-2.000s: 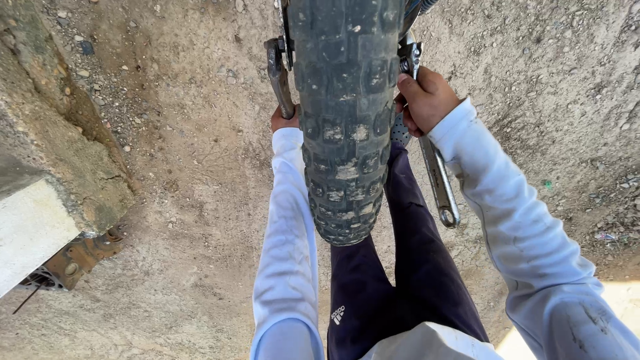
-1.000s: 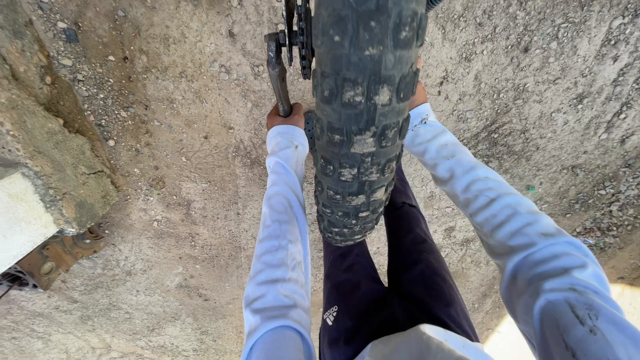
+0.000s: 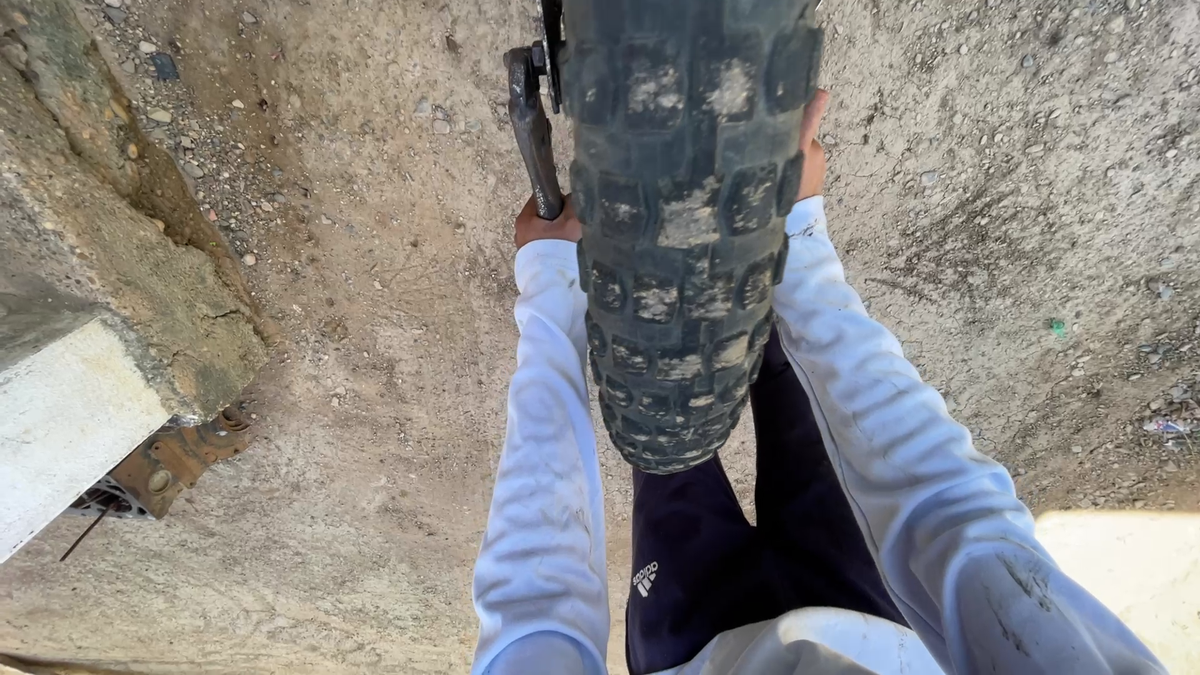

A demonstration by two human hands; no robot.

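A knobby bicycle tyre [image 3: 689,225], with pale dirt on its tread, stands upright between my arms. On its left side, my left hand [image 3: 548,223] is at the lower end of a dark metal crank arm [image 3: 532,141] and seems to grip it; the fingers are mostly hidden. My right hand [image 3: 812,155] is at the tyre's right edge, largely behind it. Whether that hand holds anything cannot be seen. No wrench shows in this view.
Stony dirt ground [image 3: 394,375] lies around the wheel. At the left are a broken concrete edge [image 3: 159,262], a white slab [image 3: 75,427] and a rusty metal part [image 3: 173,464]. My legs in dark trousers [image 3: 694,562] are below the tyre.
Two seconds ago my right hand held a metal wrench in plain view right of the tyre; now the hand is mostly behind the tyre and the wrench is out of sight. The left hand stays at the crank arm.
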